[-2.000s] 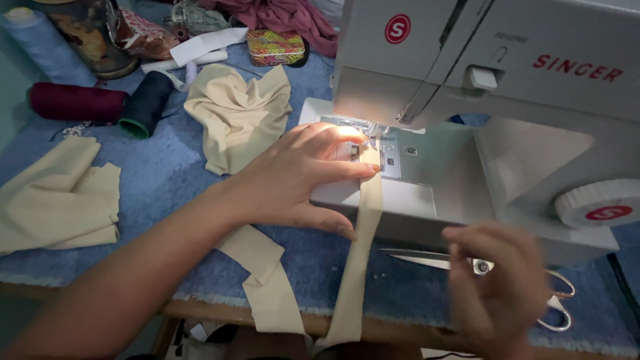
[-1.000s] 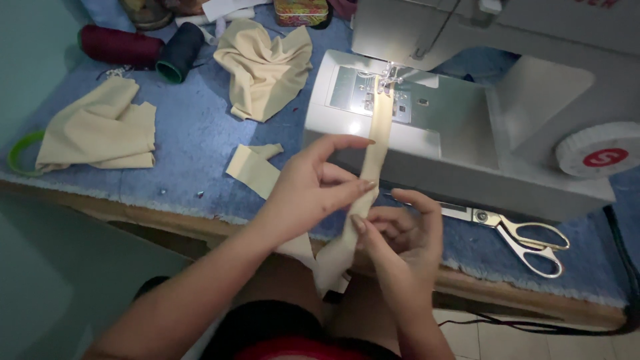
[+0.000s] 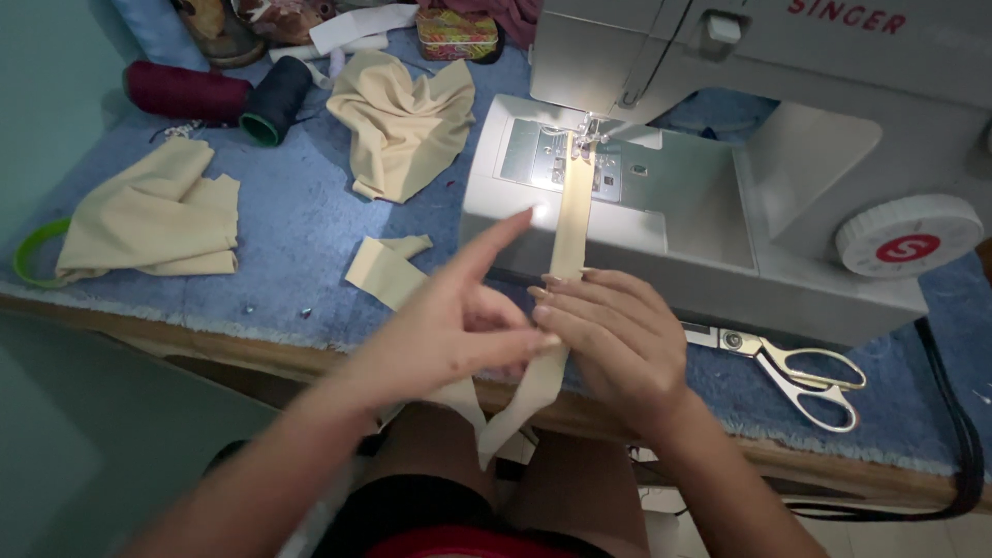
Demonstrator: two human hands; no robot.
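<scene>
A cream fabric strip (image 3: 572,225) runs from under the presser foot (image 3: 587,139) of a Singer sewing machine (image 3: 821,163) down over the machine's front edge, and its lower part hangs past the table edge. My right hand (image 3: 620,333) holds the strip just below the machine bed, fingers together across it. My left hand (image 3: 480,325) is beside it, index finger extended toward the bed, thumb and curled fingers at the strip; it is blurred, and whether they pinch the cloth is not certain. The machine's lamp lights the needle area.
Scissors (image 3: 775,364) lie right of my right hand. Cream fabric pieces (image 3: 407,116) lie left of the machine, one over a green ring (image 3: 27,252). Maroon (image 3: 186,91) and dark thread cones (image 3: 275,101), and a patterned tin (image 3: 457,35), stand behind. Black cables (image 3: 957,418) hang at right.
My left hand has left the presser foot and come down the strip. My right hand, earlier blurred over the scissors, is now on the strip. My left index finger has extended since one second ago.
</scene>
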